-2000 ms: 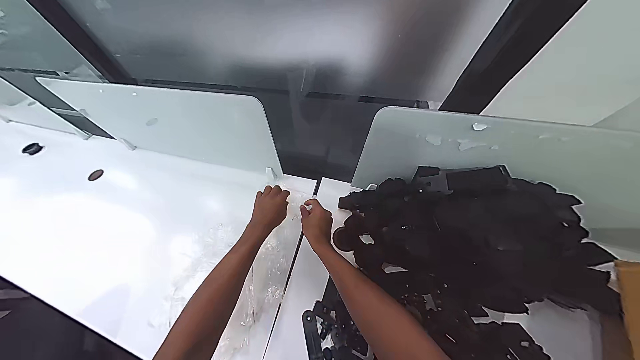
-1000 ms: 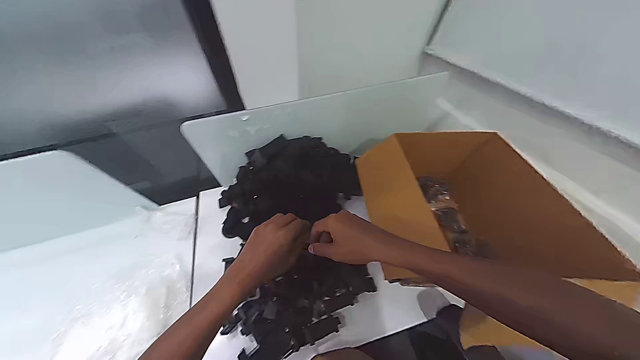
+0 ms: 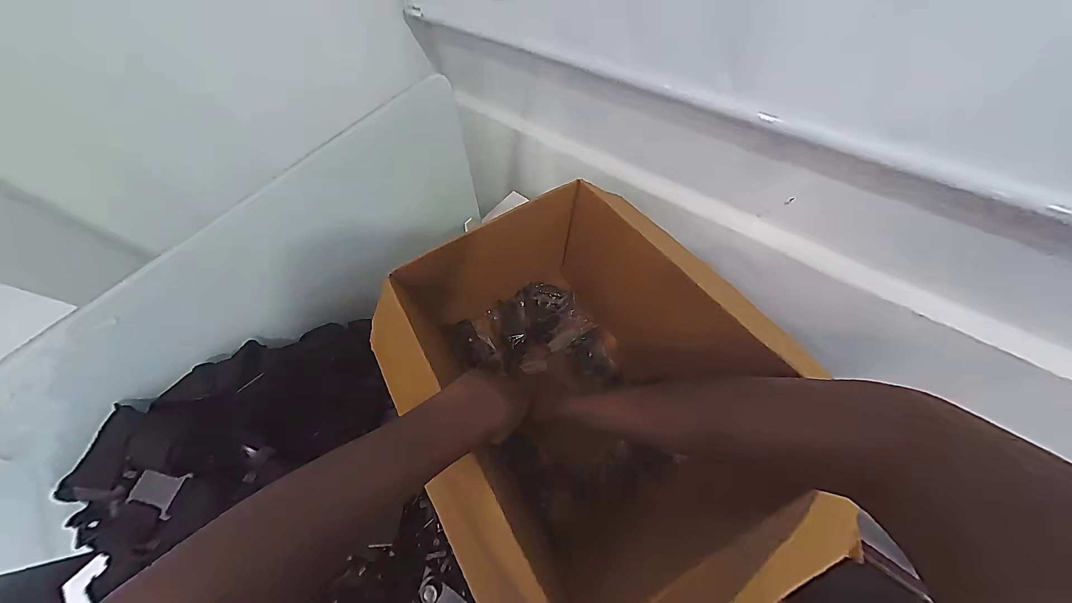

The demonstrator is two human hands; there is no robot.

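Both of my hands reach down inside an open cardboard box point(image 3: 670, 276). My left hand point(image 3: 494, 402) and my right hand point(image 3: 569, 410) are close together, beside dark parts in clear plastic wrapping point(image 3: 536, 318) that lie in the box. The hands are shadowed and blurred, so whether the fingers hold anything cannot be made out. More dark items lie deeper in the box, partly hidden by my right forearm. Left of the box is a large heap of black parts point(image 3: 276, 410), partly behind my left forearm.
A frosted divider panel point(image 3: 335, 218) stands behind the heap and the box. A white wall with a ledge point(image 3: 712, 201) runs along the right side. Small black parts point(image 3: 427, 544) lie against the box's left side.
My hands have moved from over the black heap into the cardboard box. The view has swung far to the right.
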